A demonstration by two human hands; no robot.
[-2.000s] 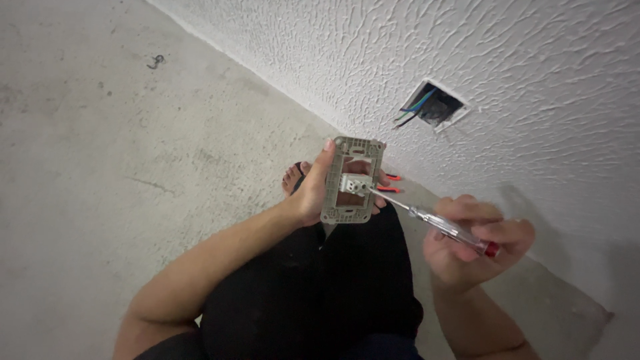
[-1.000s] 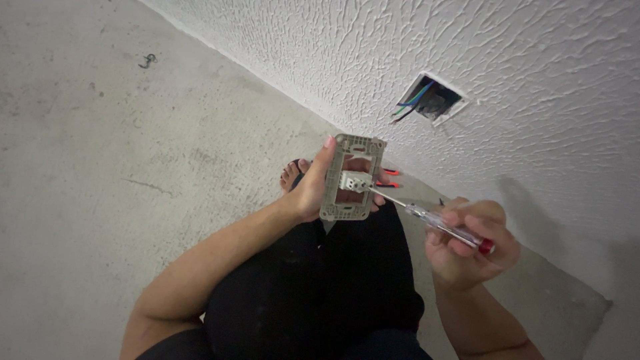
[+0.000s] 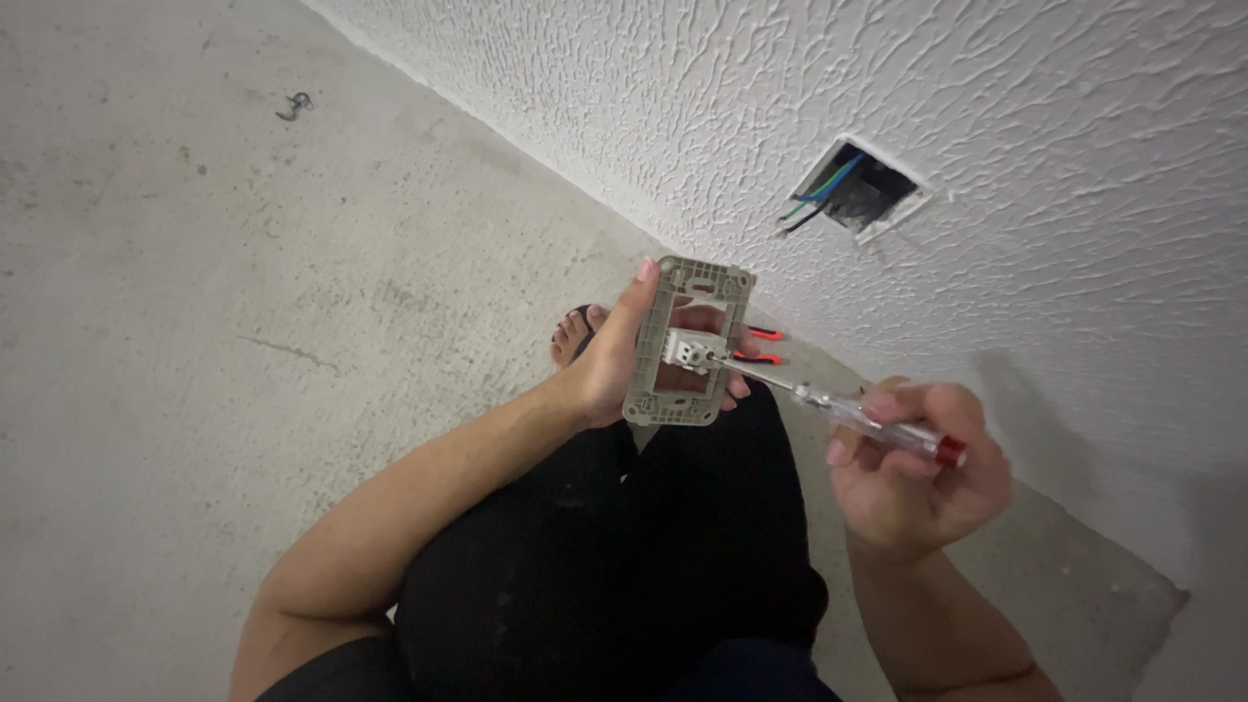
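My left hand (image 3: 614,361) holds a grey plastic mounting frame (image 3: 645,385) for a wall outlet, thumb on its near side and fingers behind it. A small white outlet module (image 3: 690,352) sits across the frame's opening. In my right hand (image 3: 916,468) is a clear-handled tester screwdriver (image 3: 848,411) with a red end cap; its tip touches, or is very close to, the right side of the module. Beyond the frame, a square electrical box (image 3: 871,190) is set in the wall, with green, blue and black wires (image 3: 817,198) coming out of it.
A textured white wall (image 3: 1053,244) rises on the right from the concrete floor (image 3: 292,283). Orange-and-black tool handles (image 3: 765,360) lie behind the frame near my foot (image 3: 575,331). A scrap of dark wire (image 3: 293,106) lies on the floor at the upper left.
My right hand's fingers have shifted around the screwdriver handle. Its tip stays at the white module, and my left hand still holds the frame.
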